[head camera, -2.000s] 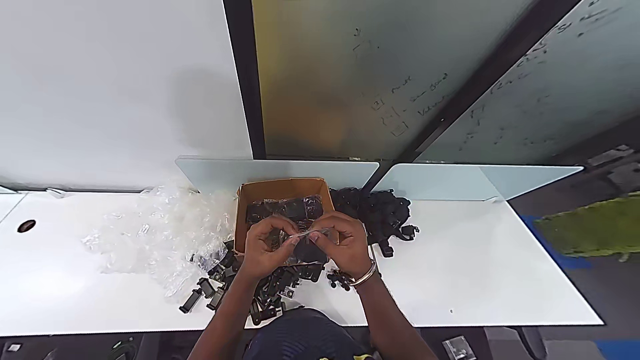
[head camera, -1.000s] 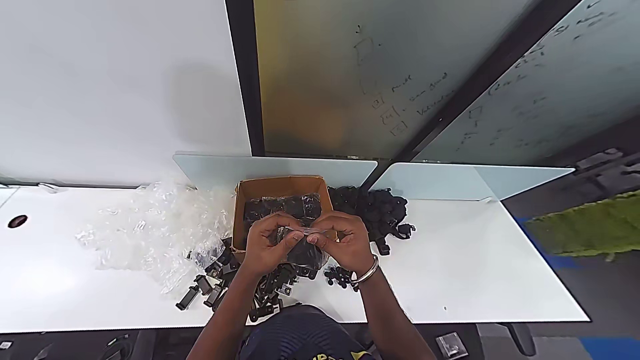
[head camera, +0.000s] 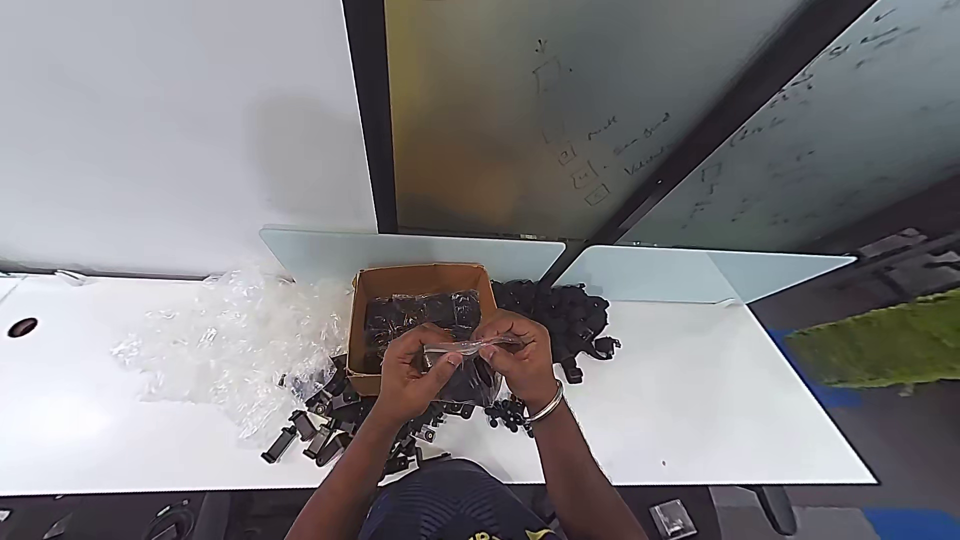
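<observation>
My left hand and my right hand pinch the top edge of a clear plastic bag between thumbs and fingers. Dark contents show through the bag, which hangs in front of an open cardboard box. Inside the box lie several plastic-wrapped black items. A metal bangle circles my right wrist. Below and left of the bag, black clamp-like parts lie in a loose pile. Small black knob-like pieces lie under my right wrist.
Crumpled clear plastic bags form a large heap on the left of the white table. Behind my right hand is a pile of black straps or similar soft parts. Low glass dividers stand along the table's back edge.
Both hands stay close together at the bag's top edge. The edge looks flatter and wider between my fingers, and more of the dark-filled bag shows below them than two seconds ago.
</observation>
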